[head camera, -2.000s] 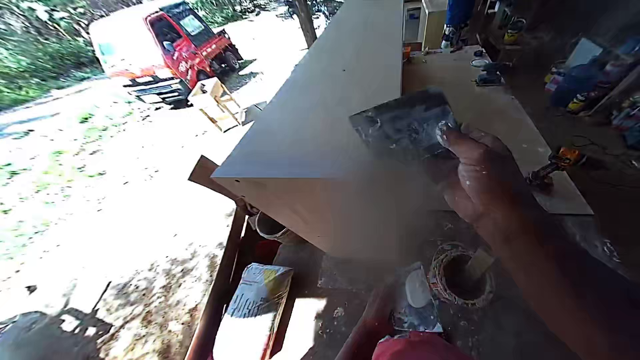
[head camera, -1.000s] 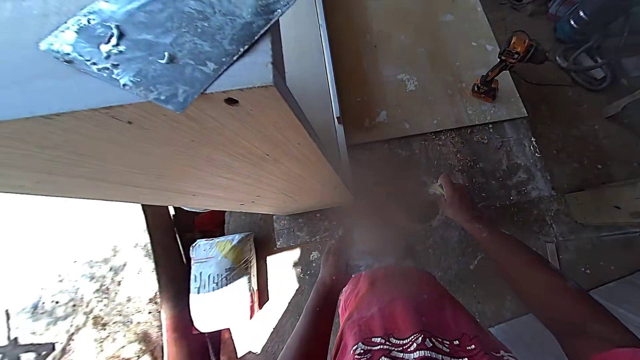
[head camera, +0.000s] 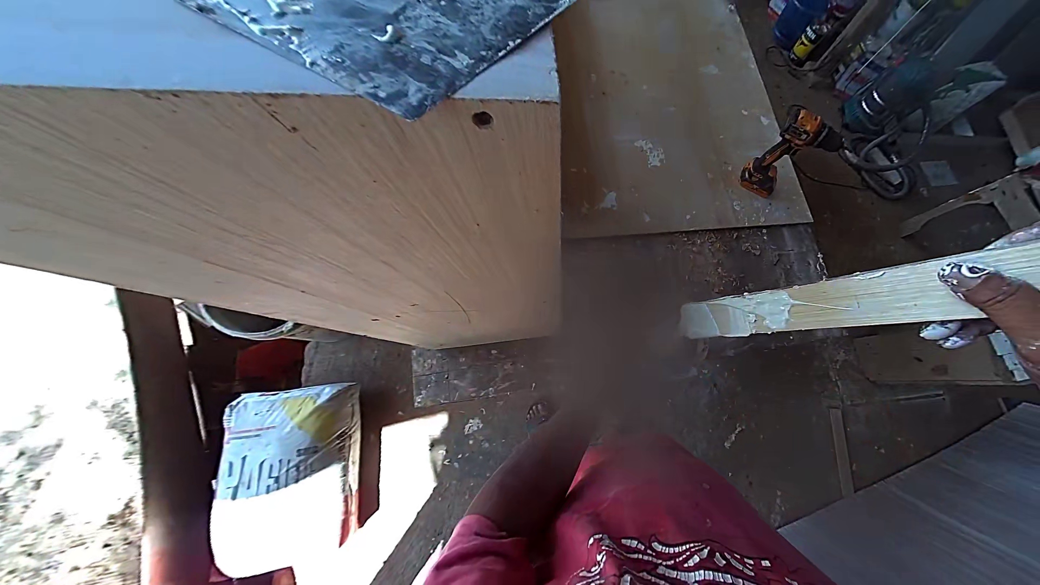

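My right hand (head camera: 995,313), its fingertips smeared with white paste, grips a flat wooden stick (head camera: 861,301) at the right edge. White paste coats the stick's left end. A dark, paste-smeared flat sheet (head camera: 406,49) lies on the pale top of a wooden panel or box at the upper left, one corner jutting over the edge. The wood-grained side (head camera: 309,211) faces me and has a small dark hole near its top right. My left forearm (head camera: 540,467) reaches up from the bottom centre; a blurred patch hides the left hand, so its hold cannot be told.
A plywood sheet (head camera: 658,122) lies beyond, with an orange and black cordless drill (head camera: 792,150) at its right edge. A printed sack (head camera: 284,455) stands at lower left, near a bucket rim (head camera: 236,325). A corded power tool (head camera: 886,122) and bottles are at upper right.
My right hand held the dark sheet two seconds ago; now the sheet rests on the pale top and that hand holds the wooden stick. The view has tilted down.
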